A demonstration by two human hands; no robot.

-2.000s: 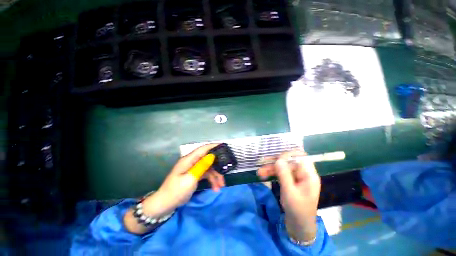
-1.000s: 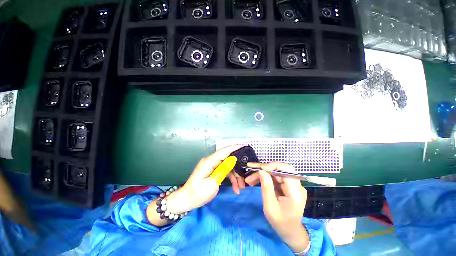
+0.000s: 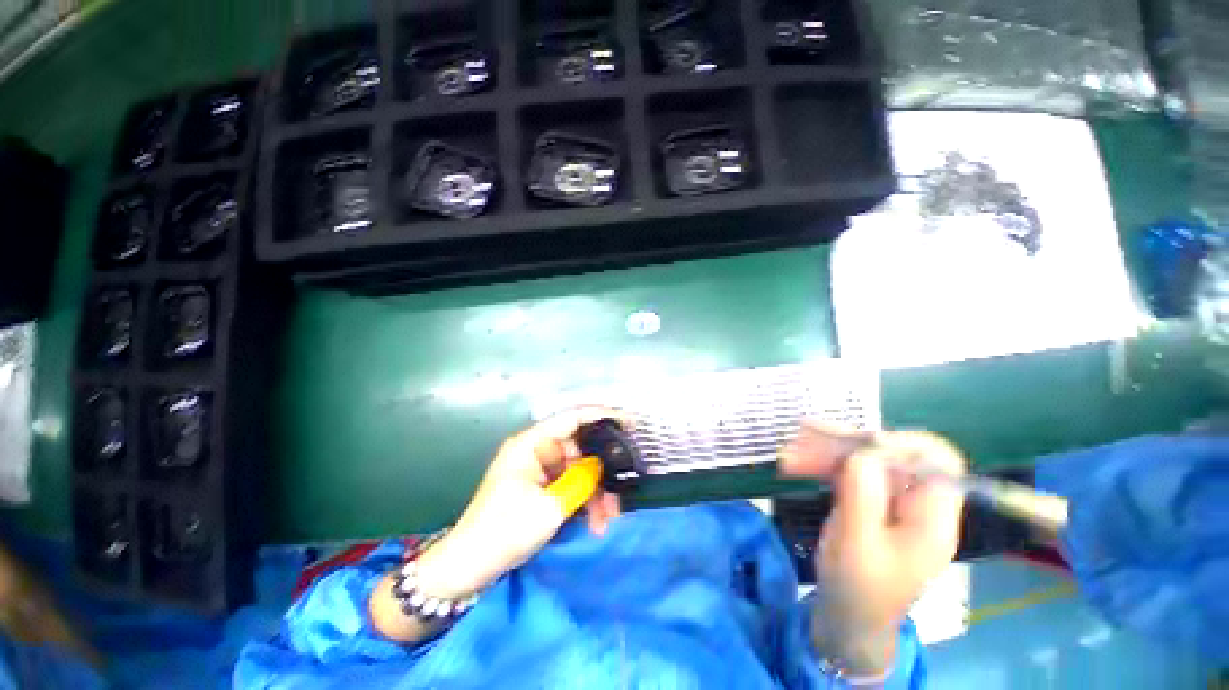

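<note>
My left hand (image 3: 519, 492), with a yellow-orange finger cot (image 3: 576, 485) on one finger, holds a small black housing (image 3: 613, 456) near the bench's front edge. My right hand (image 3: 890, 519) is blurred and apart from the housing, to its right. It holds a thin tool (image 3: 1011, 500) with a pale end pointing right; the tool's tip cannot be made out. A white dotted sheet (image 3: 755, 415) lies flat behind and between the hands. A single pale ring (image 3: 643, 322) lies on the green bench (image 3: 445, 357) behind it.
A black foam tray (image 3: 580, 232) with housings in its pockets stands at the back. A second foam tray (image 3: 243, 391) stands lengthwise at left. White paper (image 3: 970, 310) with a dark ring pile (image 3: 977, 196), a blue object (image 3: 1175, 263) and clear trays (image 3: 1011, 54) are at right. Another person's blue sleeve (image 3: 1139, 539) is at right.
My right hand with the tool has moved right, away from the housing. My left hand still holds the housing. The camera view has shifted.
</note>
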